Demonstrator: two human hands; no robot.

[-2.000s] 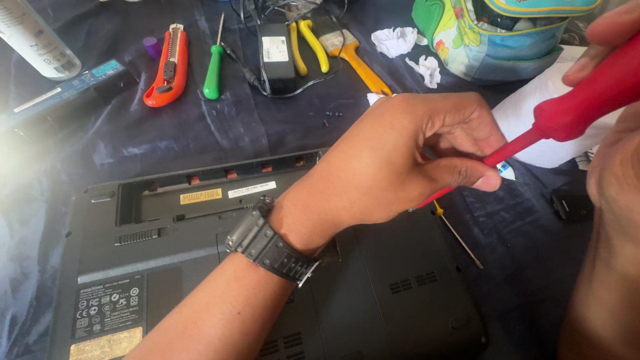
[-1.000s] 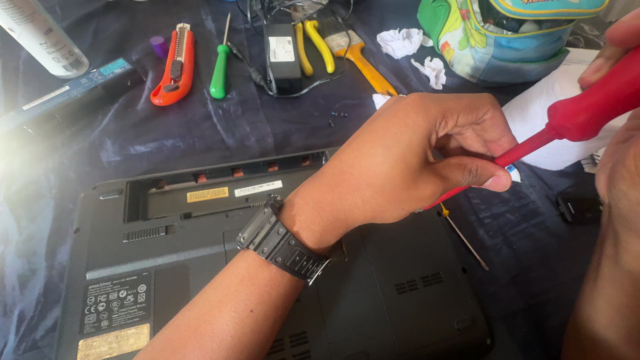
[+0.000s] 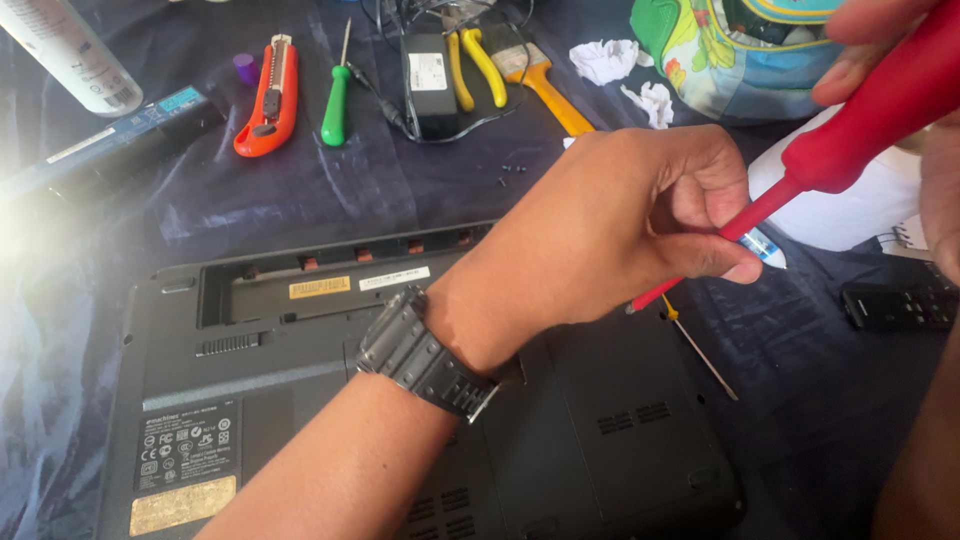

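An eMachines laptop lies with its underside up and its battery bay open. Over its far right part, my left hand, with a black watch on the wrist, pinches the red shaft of a screwdriver between thumb and fingers. The screwdriver slants down to the left, its tip at the laptop's back right area. At the upper right my right hand is round the red handle, partly hidden by it and cut off by the frame. Several small screws lie on the cloth behind the laptop.
Behind the laptop lie a laptop battery, an orange cutter, a green screwdriver, a power adapter, yellow-handled pliers and a brush. To the right are a paper roll, a thin screwdriver and a black remote control.
Both hands stay on the red screwdriver, and the laptop and tools keep their places. Nothing has plainly been taken hold of or let go.
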